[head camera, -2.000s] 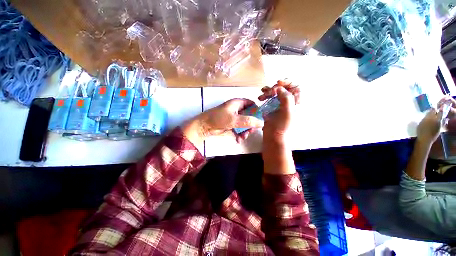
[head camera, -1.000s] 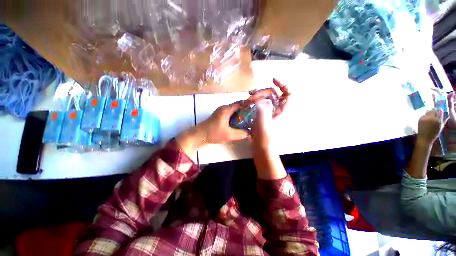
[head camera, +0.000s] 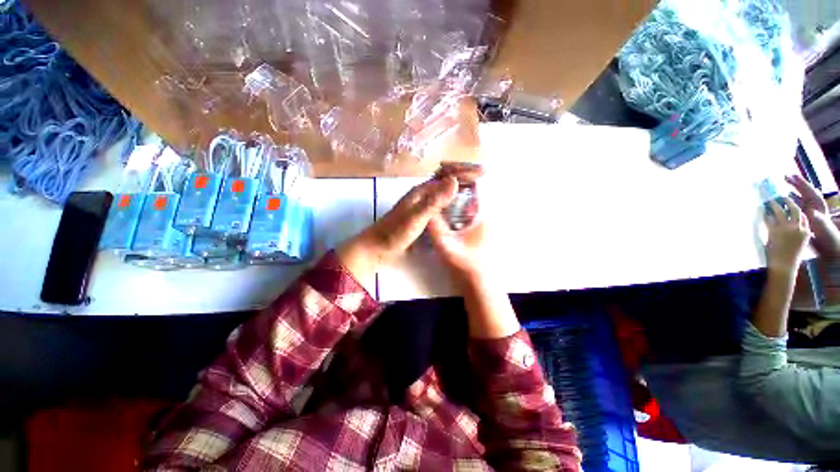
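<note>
My left hand and my right hand are together above the white tabletop, right of its seam. Between them they hold a small clear plastic box, mostly hidden by the fingers; what is inside it cannot be told here. At left, several packed units stand in a tight group, blue cards with orange-red marks below and white cable loops above.
A large carton with clear empty boxes stands on the far side. A black phone, a blue cable heap, carded cables by a clear bag, a blue crate below the bench, and another person's hands at right.
My hands have closed around the box, hiding its blue card, and my right hand has dropped lower and shifted left. The other person's hands have also moved.
</note>
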